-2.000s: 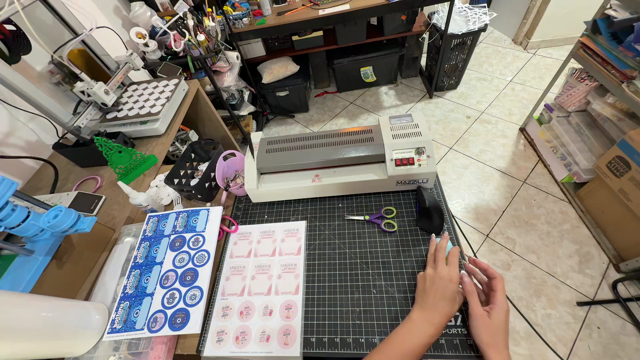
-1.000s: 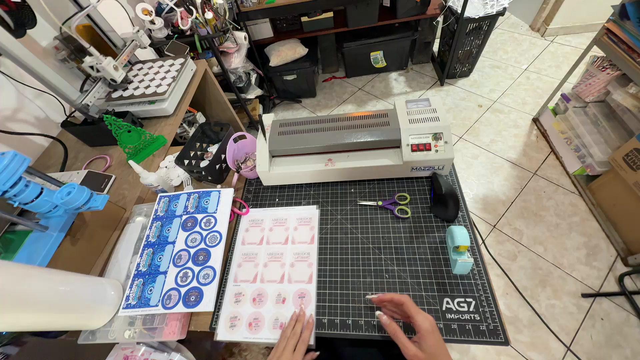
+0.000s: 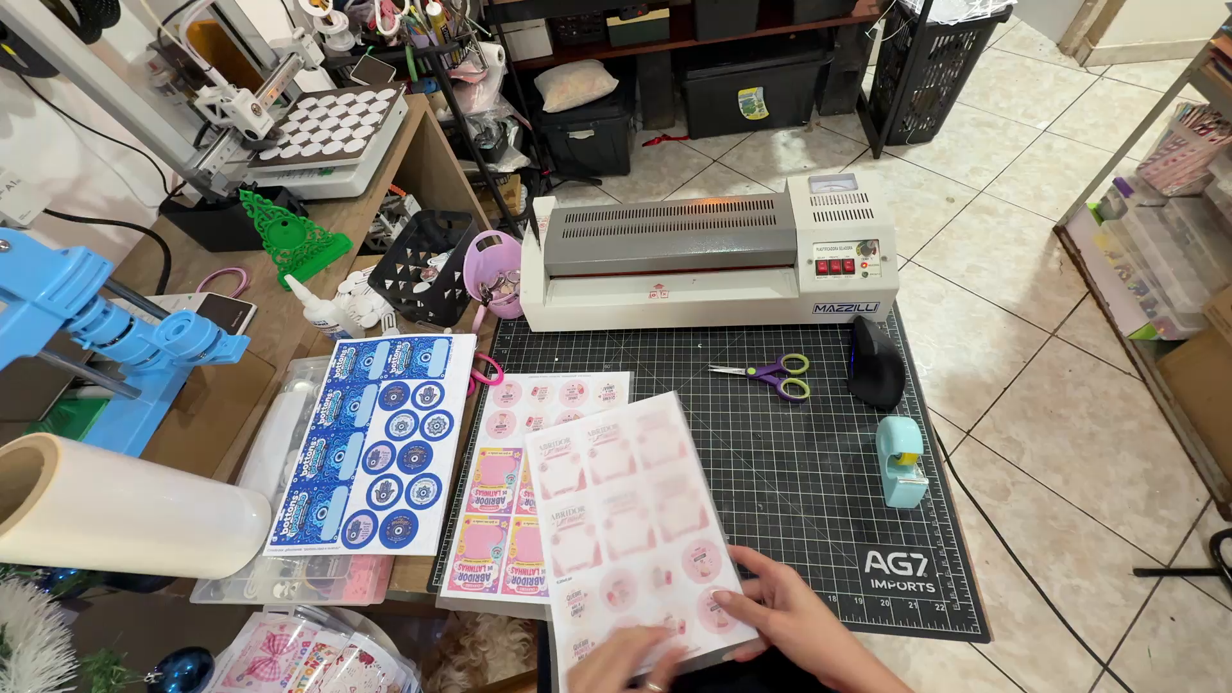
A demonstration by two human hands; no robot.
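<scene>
A pale pink printed sheet (image 3: pixel 630 520), seemingly under a translucent film, is raised at the near edge of the mat. My right hand (image 3: pixel 794 616) pinches its lower right corner between thumb and fingers. My left hand (image 3: pixel 630 664), blurred, lies over its lower left part; its grip is unclear. Partly beneath is a brighter pink and yellow printed sheet (image 3: pixel 496 481) on the black cutting mat (image 3: pixel 789 462). Left of it lies a blue printed sheet (image 3: pixel 371 443). Purple and green scissors (image 3: pixel 770 373) rest below the white and grey laminator (image 3: pixel 674 241).
A black computer mouse (image 3: pixel 876 364) and a mint tape dispenser (image 3: pixel 902 462) stand on the mat's right side. At left are a roll of film (image 3: pixel 135 510), a blue press (image 3: pixel 125 327), a glue bottle (image 3: pixel 322 308) and a black basket (image 3: pixel 423 265).
My hands have moved left from the tape dispenser to the pink sheet. That sheet is now lifted and turned, and a brighter printed sheet shows beneath it.
</scene>
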